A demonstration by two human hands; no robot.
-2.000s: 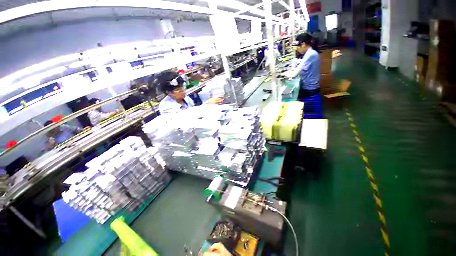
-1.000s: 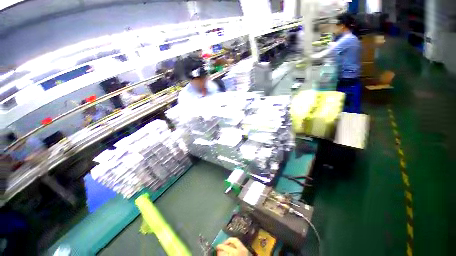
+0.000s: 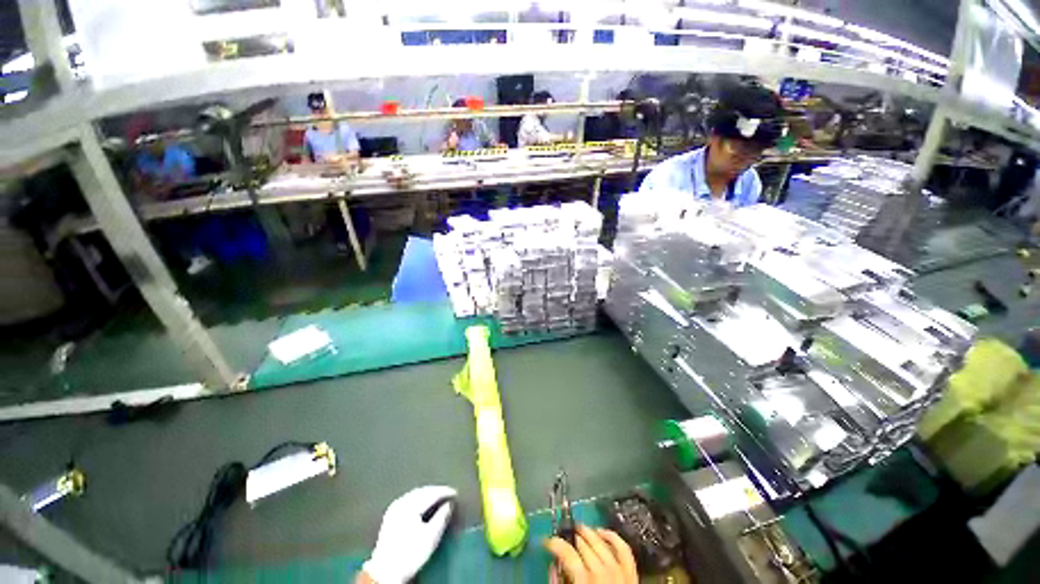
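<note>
My left hand point(image 3: 411, 534), in a white glove, is low at the front edge of the belt. Its thumb and fingers are slightly apart around a dark gap, and no held thing shows. My right hand point(image 3: 595, 557), bare and cut off by the bottom edge, grips the soldering iron point(image 3: 561, 508), which points up and away. A white power adapter point(image 3: 287, 475) with a yellowish end lies on the belt to the left, away from both hands. Its black power cord point(image 3: 208, 519) lies in a loose bundle beside it.
The yellow-green roll point(image 3: 493, 445) lies across the belt between my hands. Right: parts dish point(image 3: 646, 532), solder wire spool point(image 3: 696, 438) and solder feeder point(image 3: 741, 519). Silver stacks point(image 3: 787, 331) stand behind, with a person point(image 3: 709, 171) beyond. Another unit point(image 3: 51, 491) lies far left.
The view has swung left and down. My gloved left hand and the units on the belt have come into view. My right hand now shows with the iron.
</note>
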